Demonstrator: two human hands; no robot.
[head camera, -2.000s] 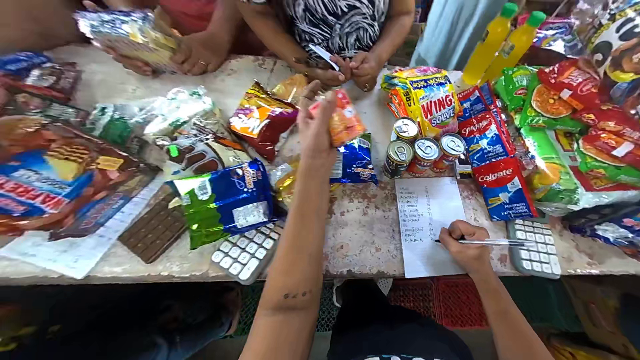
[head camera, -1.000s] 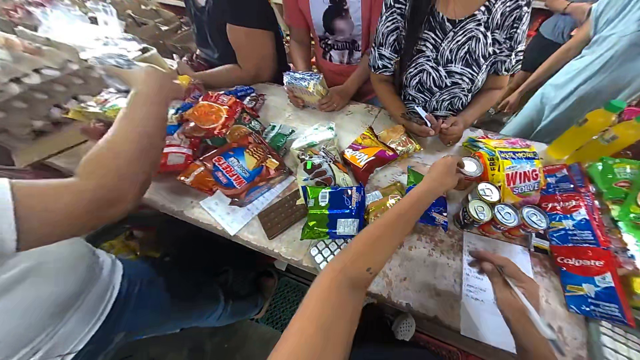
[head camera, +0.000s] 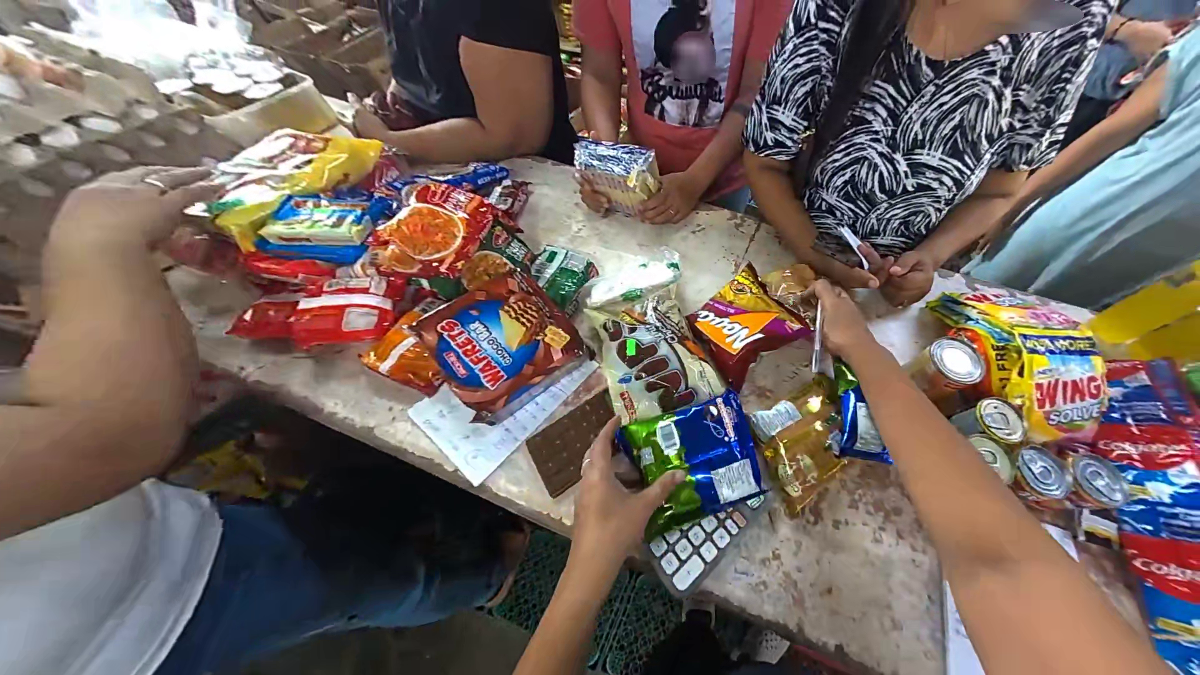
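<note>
My left hand (head camera: 614, 497) has its fingers spread at the left edge of a green and blue snack pack (head camera: 698, 459), which overlaps a calculator (head camera: 698, 548). Farther right, my right hand (head camera: 834, 319) holds a slim pen (head camera: 818, 337) near the Nova bag (head camera: 745, 323). Below that hand lie a gold pack (head camera: 802, 455) and a blue pack (head camera: 861, 412). Beside my left hand are a brown chocolate-bar-like slab (head camera: 570, 445) and a cream snack bag (head camera: 652, 361). Several cans (head camera: 1042, 472) stand right of my right forearm.
A co-worker's arm (head camera: 112, 319) reaches to a pile of packs (head camera: 319, 220) at left. People stand across the table (head camera: 394, 412), one holding a foil-wrapped pack (head camera: 616, 173). A Wing Solve detergent pack (head camera: 1055, 375) and Colgate packs (head camera: 1162, 469) lie at right. Written papers (head camera: 487, 431) lie on the table.
The view has swung left. My left hand has moved from the cans to the green and blue pack. My right hand, with the pen, has left the written sheet and reached across the table.
</note>
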